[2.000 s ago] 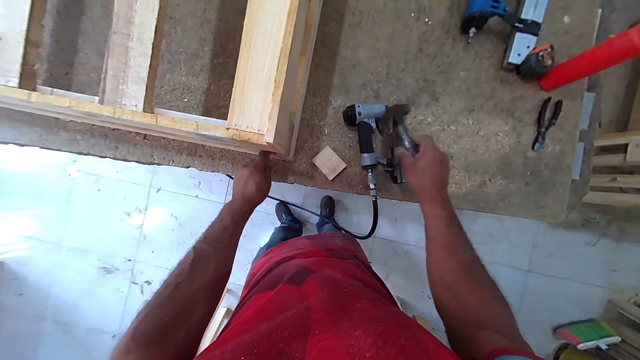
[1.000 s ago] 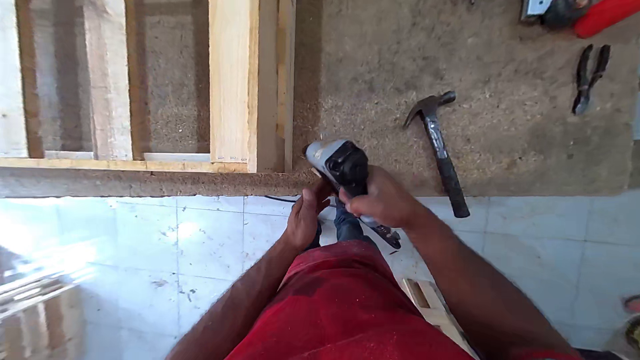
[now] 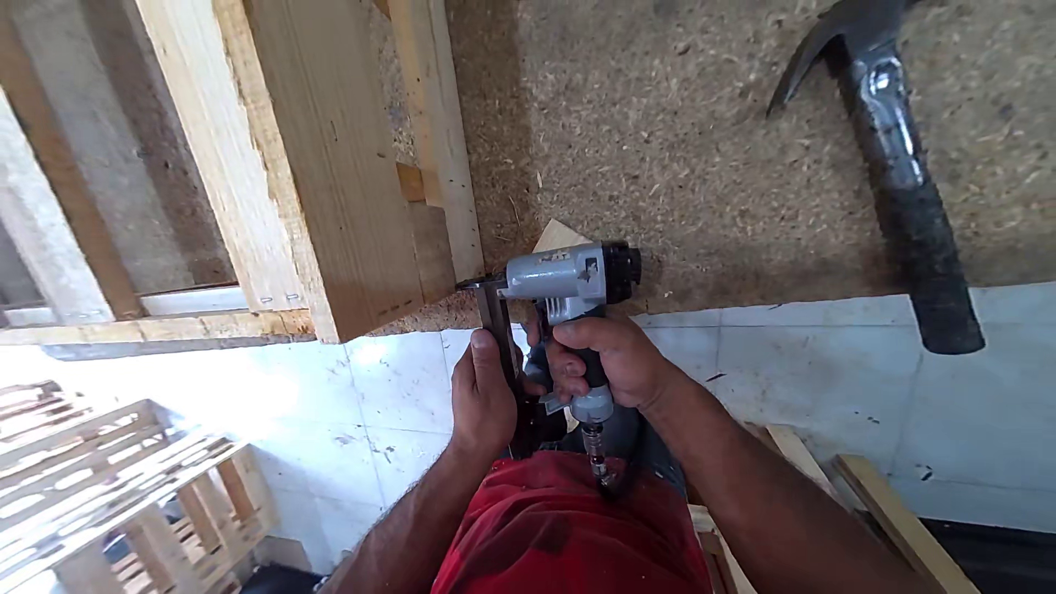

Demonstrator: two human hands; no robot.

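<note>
My right hand [image 3: 606,359] grips the handle of a grey and black pneumatic stapler [image 3: 553,274], its air fitting pointing down toward my red shirt. Against the stapler's long dark magazine lies my left hand [image 3: 487,392], thumb up along it; some of its fingers are hidden behind. The stapler's nose meets or nearly meets the lower right corner of a slatted wooden frame [image 3: 338,165]; contact cannot be told. Behind the stapler, a small piece of light wood [image 3: 561,236] shows on the bench. A claw hammer [image 3: 903,177] rests at the right, its handle over the bench edge.
The particleboard bench [image 3: 676,148] ends in front of me, above a white tiled floor [image 3: 808,371]. Slatted wooden crates or pallets [image 3: 157,487] stand on the floor at lower left. Loose wooden boards [image 3: 891,511] lie at lower right.
The stapler lay on the bench in the oldest frame while my right hand held the hammer. Now the hammer is down and the stapler is in hand, turned toward the frame's corner. The view has moved closer.
</note>
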